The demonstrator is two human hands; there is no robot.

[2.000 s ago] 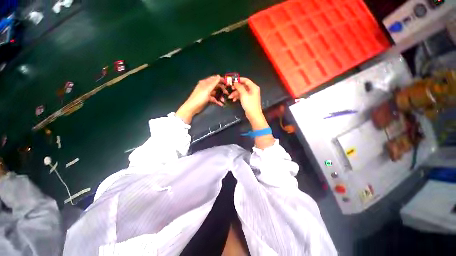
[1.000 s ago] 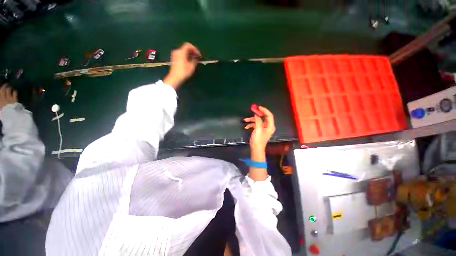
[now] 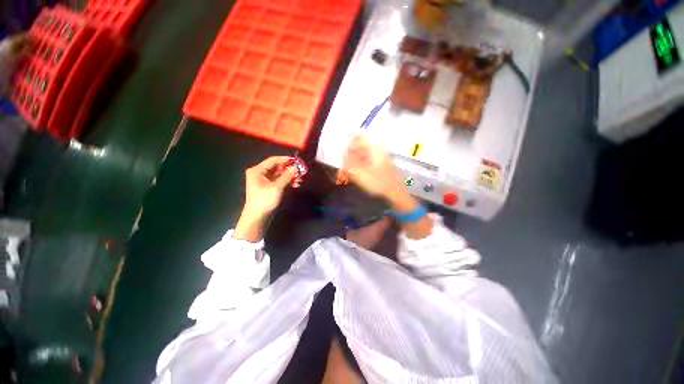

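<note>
My left hand (image 3: pixel 264 189) holds a small red-rimmed watch housing (image 3: pixel 298 172) between thumb and fingertips, beside the near corner of the orange-red blister tray (image 3: pixel 259 75). My right hand (image 3: pixel 369 171), with a blue band on its wrist, is blurred over the near left edge of the white press machine (image 3: pixel 461 154). Whether it holds anything cannot be told. The copper-brown press fixture (image 3: pixel 412 86) lies on the machine base beyond my right hand, with a second copper block (image 3: pixel 469 101) to its right.
The blue stick (image 3: pixel 373 112) lies on the base. A green button (image 3: pixel 409 182) and red button (image 3: pixel 450 199) are on its front edge. Filled orange-red trays (image 3: pixel 51 64) stand at the far left on the green belt (image 3: pixel 67 187). Small red-rimmed units (image 3: pixel 96 304) lie lower left.
The view has turned right toward the machine. My left hand has come back from the belt and now holds a housing. My right hand has moved over the machine's edge; the red piece it held is not discernible.
</note>
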